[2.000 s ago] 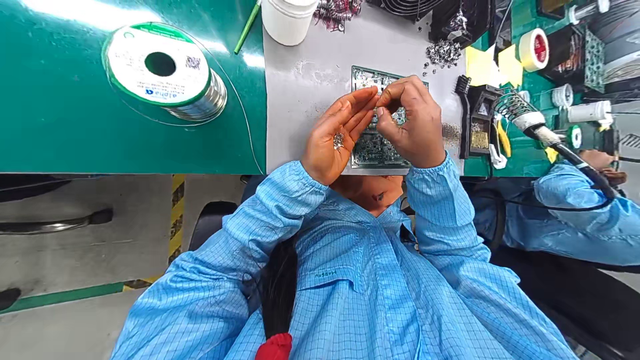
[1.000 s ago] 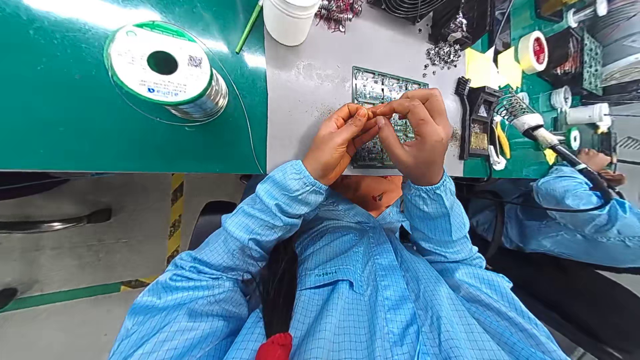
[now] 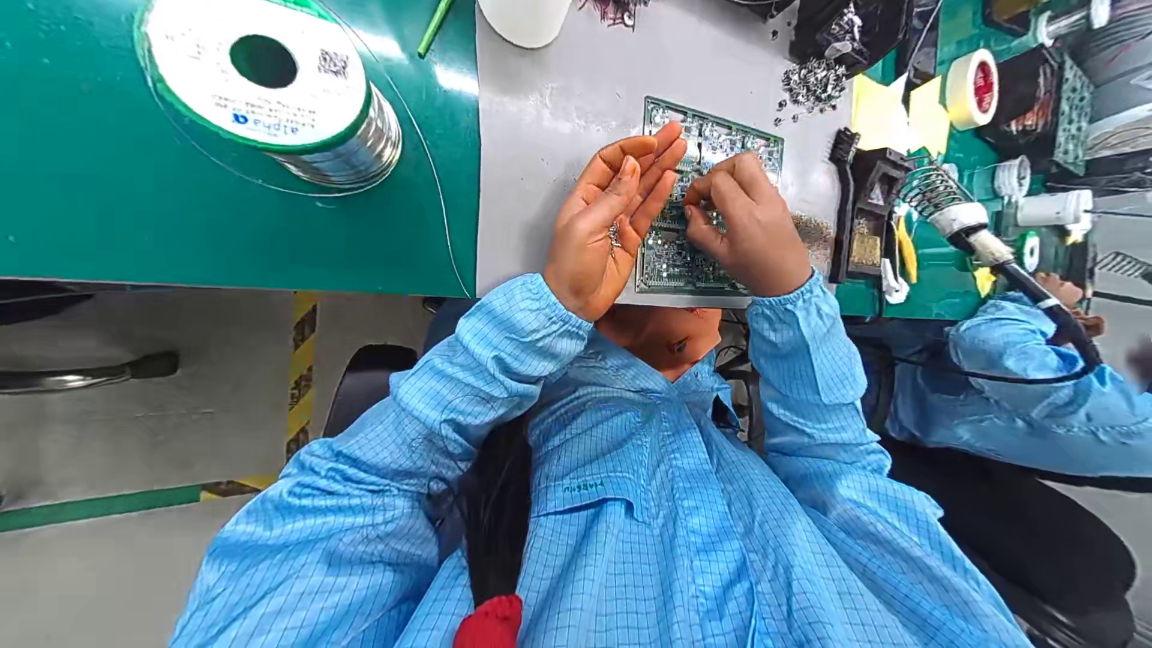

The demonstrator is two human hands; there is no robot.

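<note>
My left hand (image 3: 607,225) is turned palm up, with several small metal components (image 3: 614,236) cradled in the palm under the curled fingers. To its right, my right hand (image 3: 742,220) is over a green printed circuit board (image 3: 688,261), its thumb and fingertips pinched close to the board's surface. Whether a part sits between those fingertips cannot be seen. The board lies on a grey mat (image 3: 540,117), and both hands cover part of it. Behind the board and to the right, a heap of small metal components (image 3: 813,85) rests on the mat.
A solder wire spool (image 3: 333,117) stands on the green tabletop at left. A white container (image 3: 525,18) is at the back. On the right are a black brush (image 3: 842,180), a soldering iron stand (image 3: 868,211), a soldering iron (image 3: 981,238), a tape roll (image 3: 972,88) and a seated co-worker (image 3: 1017,387).
My hands, together at the fingertips one second ago, are apart now. The left palm has opened to show the components, and my right hand has moved over the board.
</note>
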